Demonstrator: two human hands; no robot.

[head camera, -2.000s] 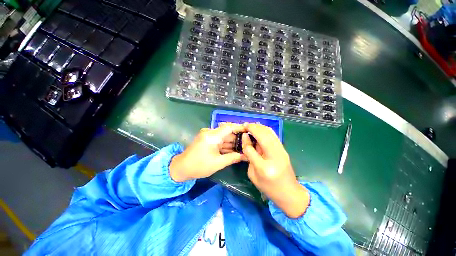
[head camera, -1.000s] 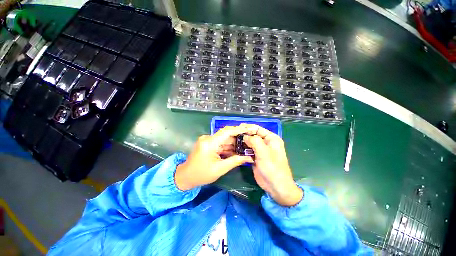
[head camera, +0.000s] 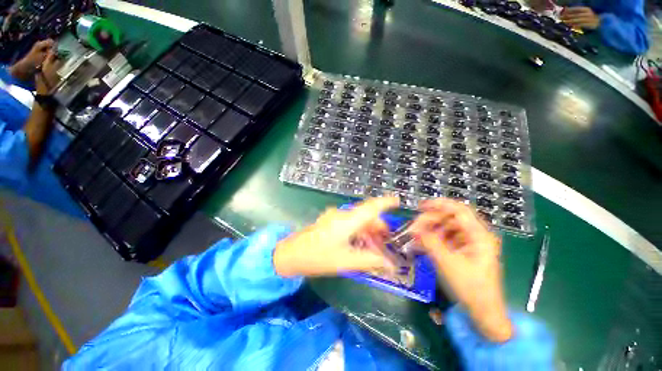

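My left hand (head camera: pixel 337 243) and my right hand (head camera: pixel 464 250) are over the blue parts bin (head camera: pixel 392 287), a little apart. Both are blurred by motion. Pale small parts (head camera: pixel 399 271) show in the bin between them. The black unit held earlier is not clearly visible, and I cannot tell whether either hand holds something. The clear blister tray (head camera: pixel 406 148) lies behind the bin, with rows of small dark parts. The black blister tray (head camera: pixel 239 76) is at the left, with three loose black housings (head camera: pixel 170 169) on it.
Tweezers (head camera: pixel 538 275) lie right of the bin. Another person's hands (head camera: pixel 43 65) are at the upper left near a green roll (head camera: pixel 100 32). Another person's hand (head camera: pixel 581 17) is at the upper right. The pale belt edging (head camera: pixel 581 201) curves behind the clear tray.
My hands have moved apart from their joined hold on the black unit. The bin now appears slanted, with pale parts showing. The view has shifted, so the trays appear lower and farther right.
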